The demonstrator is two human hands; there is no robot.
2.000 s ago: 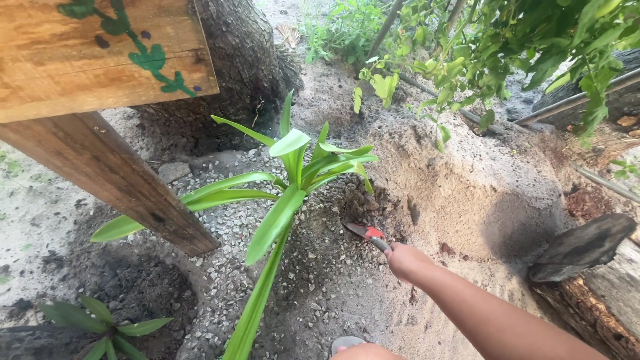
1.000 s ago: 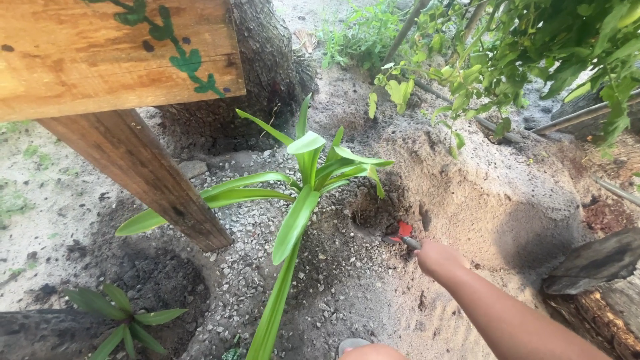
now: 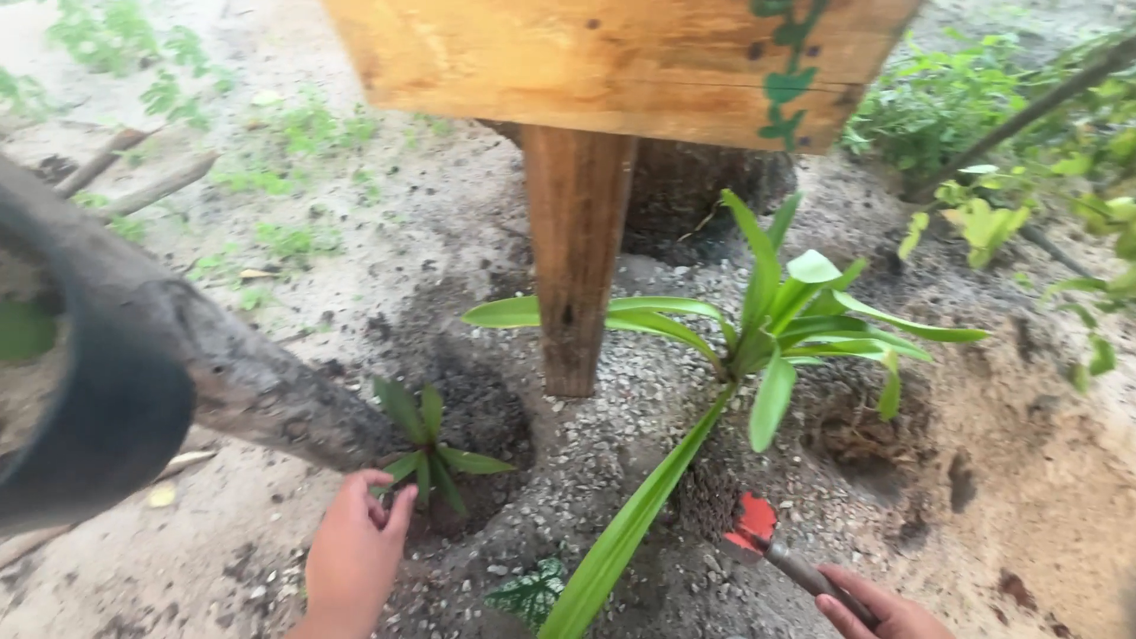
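My right hand (image 3: 874, 608) is closed around the handle of a hand trowel (image 3: 803, 568) at the lower right; its red, soil-stained blade lies over a clump of dark soil (image 3: 710, 501). Left of that, my left hand (image 3: 359, 541) has its fingers bent and apart, at the edge of a small dark-leaved plant (image 3: 428, 448); whether a fingertip touches a leaf I cannot tell. A large strap-leaved plant (image 3: 754, 346) grows in gravelly soil above the trowel. Right of it is a dug hole (image 3: 865, 453) with roots in it.
A wooden board (image 3: 603, 62) with painted green leaves stands on a wooden post (image 3: 577, 257) in front of a tree trunk (image 3: 701, 195). A log (image 3: 248, 382) and a dark round-rimmed container (image 3: 106, 399) are at the left. A variegated leaf (image 3: 532, 590) lies low in the middle.
The view has swung left. My left hand has come into view beside the small plant. The trowel has moved from the hole by the large plant to the dark soil left of it.
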